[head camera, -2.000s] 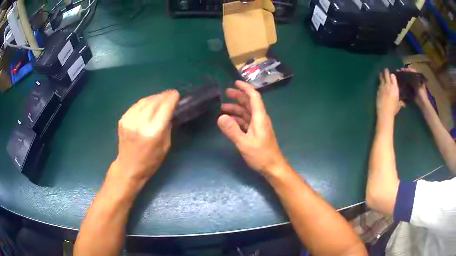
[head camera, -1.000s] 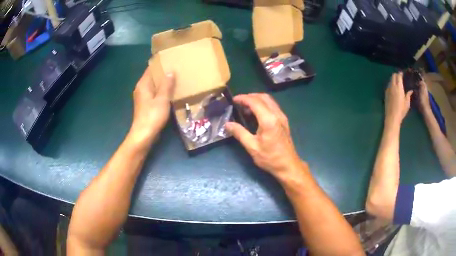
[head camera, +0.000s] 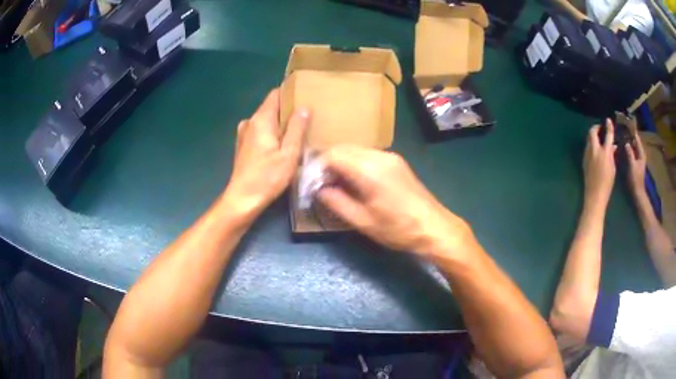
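An open carton lies on the dark green table in front of me, its brown lid standing up at the back. My left hand holds the carton's left side, thumb on the lid's inner face. My right hand is over the box bottom, its fingers closed on a clear shiny bag with pale bits at the left of the box. The hand is blurred and hides much of the box bottom.
A second open carton with bagged parts stands behind to the right. Closed black boxes lie in a slanting row at left and a stack at back right. Another person's hands hold a dark object at the far right.
The blurred dark box seen first became an open carton in my left hand. Since then my right hand has moved left over its bottom and taken hold of the bag. The view has shifted.
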